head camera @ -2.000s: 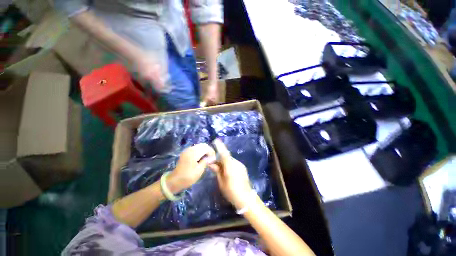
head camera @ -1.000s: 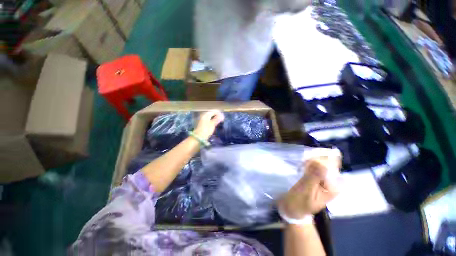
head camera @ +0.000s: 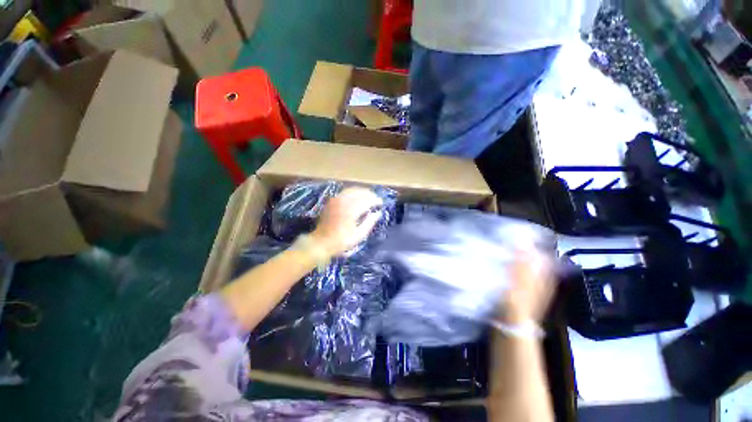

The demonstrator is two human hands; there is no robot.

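An open brown carton (head camera: 371, 165) lies in front of me, filled with black housings in clear, crinkled plastic bags (head camera: 338, 309). My left hand (head camera: 353, 219) is over the upper middle of the carton, its fingers at a bag's crinkled plastic; the exact grip is unclear. My right hand (head camera: 528, 284) is blurred at the carton's right side and holds a whitish clear plastic bag (head camera: 449, 276), spread over the carton's right half. Bare black parts (head camera: 437, 367) show below that bag.
Several black housings (head camera: 631, 293) stand on the white bench surface (head camera: 614, 371) at right. A person in jeans (head camera: 474, 95) stands beyond the carton. A red stool (head camera: 239, 103), a small open carton (head camera: 371, 111) and a larger open carton (head camera: 115, 132) are on the green floor.
My hands were together over the carton, then parted with a clear bag stretched between them. The bag now hangs lower over the carton's right half. The person has shifted right in view.
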